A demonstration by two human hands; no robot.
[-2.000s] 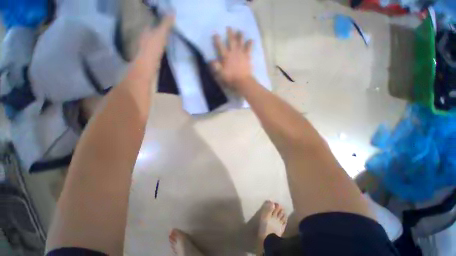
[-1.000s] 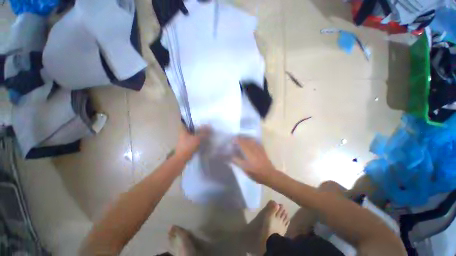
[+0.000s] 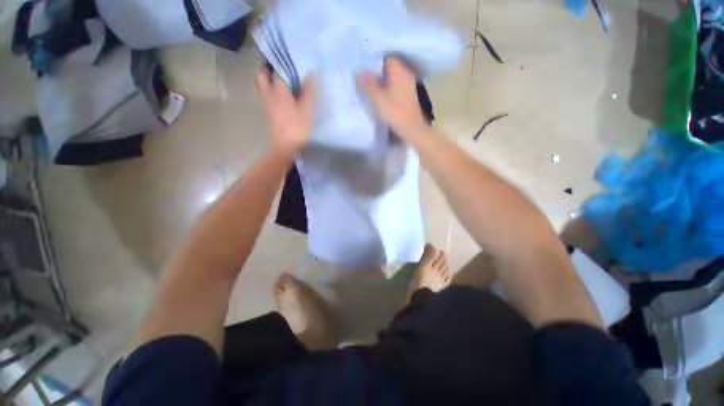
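A stack of pale garment panels (image 3: pixel 333 55) is between my hands, its upper part lifted and blurred. More pale panels (image 3: pixel 337 214) lie below it on the floor, between my hands and my feet. Dark panels (image 3: pixel 292 202) stick out at the left of the pale ones. My left hand (image 3: pixel 286 107) is closed round the left edge of the stack, thumb on top. My right hand (image 3: pixel 394 95) grips the right side of the stack, its fingers partly hidden by the fabric.
Other pale and dark panel piles (image 3: pixel 103 99) lie at the upper left. A metal frame (image 3: pixel 28 230) is at the left edge. A green-rimmed basket (image 3: pixel 681 71) and crumpled blue plastic (image 3: pixel 659 206) are at the right. Dark scraps (image 3: pixel 490 47) lie on the tiled floor.
The panels have been drawn toward my feet, and their upper part is now lifted and folding. My hands have moved up in the picture, and the view has tilted toward my body.
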